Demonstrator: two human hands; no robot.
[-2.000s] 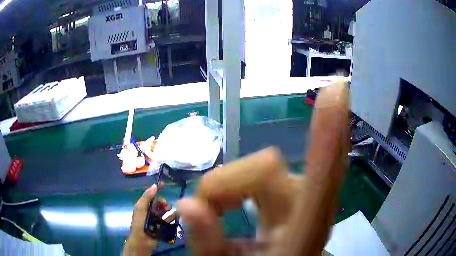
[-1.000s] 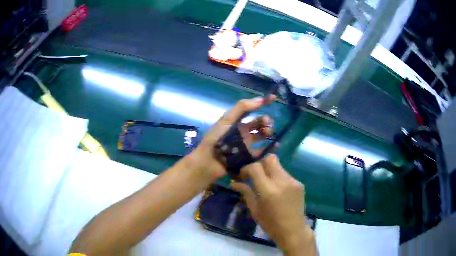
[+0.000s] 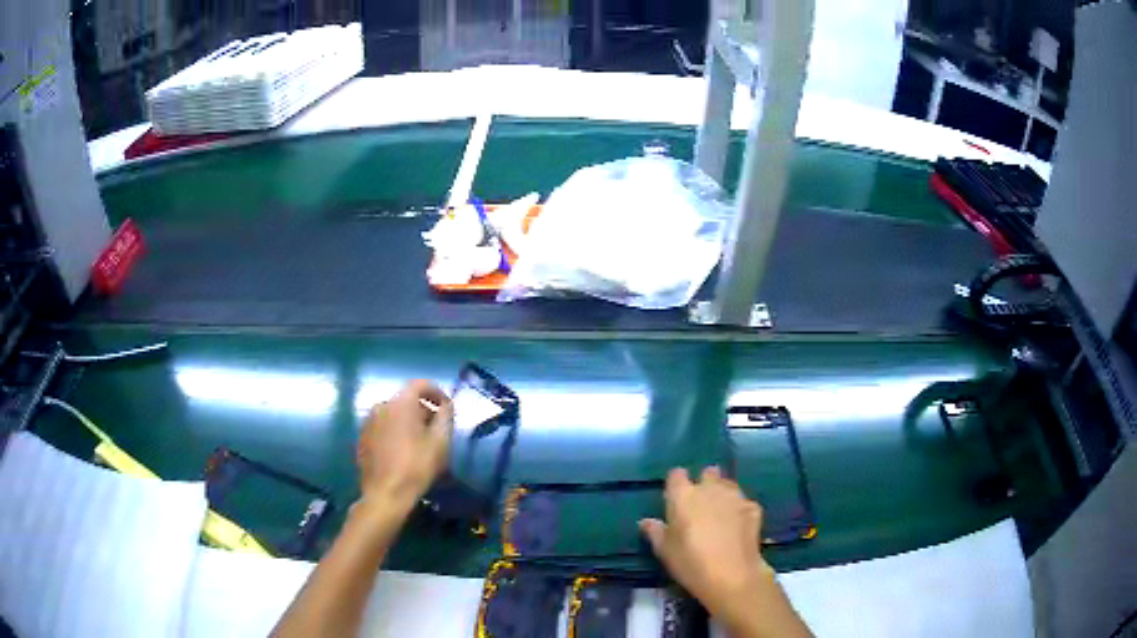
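My left hand (image 3: 405, 439) is closed at the left edge of a black phone middle frame (image 3: 509, 449), with a small white piece showing at the fingertips. That frame is over the green surface, its dark block at the near end. My right hand (image 3: 711, 530) is over the right end of another middle frame (image 3: 586, 517) lying crosswise; its fingers hide that end, and whether they grip it cannot be told. Two more frames (image 3: 524, 601) with orange-gold edging lie nearer, partly cut off by the lower edge. Others lie left (image 3: 264, 501), right (image 3: 769, 467) and far right (image 3: 973, 436).
White foam sheets (image 3: 898, 592) line the near edge. A dark belt (image 3: 312, 268) behind carries an orange tray (image 3: 468, 284) and a clear plastic bag (image 3: 623, 237) beside a metal post (image 3: 763, 175). White trays (image 3: 256, 81) stand far left, a drag chain (image 3: 1012, 289) right.
The view has levelled and widened. My hands have moved apart: the left stays with a frame, the right has moved away from it to the crosswise frame. More frames are visible.
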